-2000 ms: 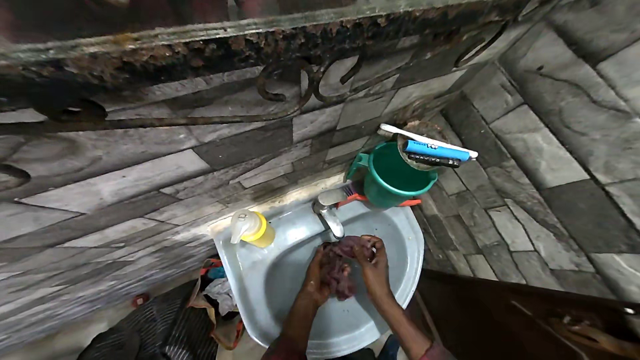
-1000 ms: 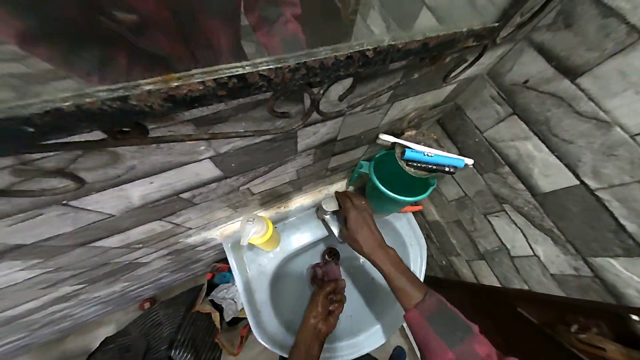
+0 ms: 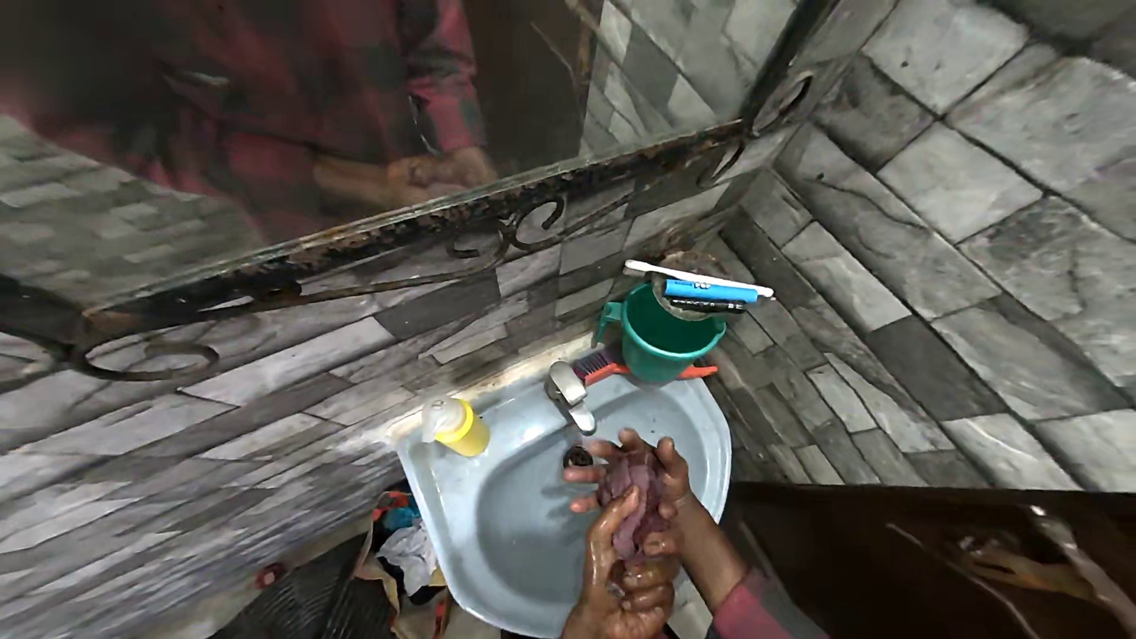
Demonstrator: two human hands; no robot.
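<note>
A wet, crumpled mauve cloth (image 3: 635, 506) is bunched between my hands over the right side of a grey-blue washbasin (image 3: 524, 532). My left hand (image 3: 621, 568) grips its lower part from the near side, thumb laid along it. My right hand (image 3: 688, 510) is wrapped behind and around its right side, with fingertips showing past the top and left. Behind them stands the chrome tap (image 3: 569, 395), its spout pointing to the bowl; no water stream can be made out. The dark drain (image 3: 578, 457) lies left of my fingers.
A yellow bottle with a clear cap (image 3: 461, 428) stands on the basin's back left. At the back right are a green plastic mug (image 3: 666, 342), an orange-handled brush (image 3: 612, 368) and a small holder with a toothbrush (image 3: 697, 280). A rusty-framed mirror (image 3: 426, 213) hangs above.
My right hand has left the tap and come down to the cloth, which only my left hand held one second ago. Both hands now grasp it, nearer the basin's right side.
</note>
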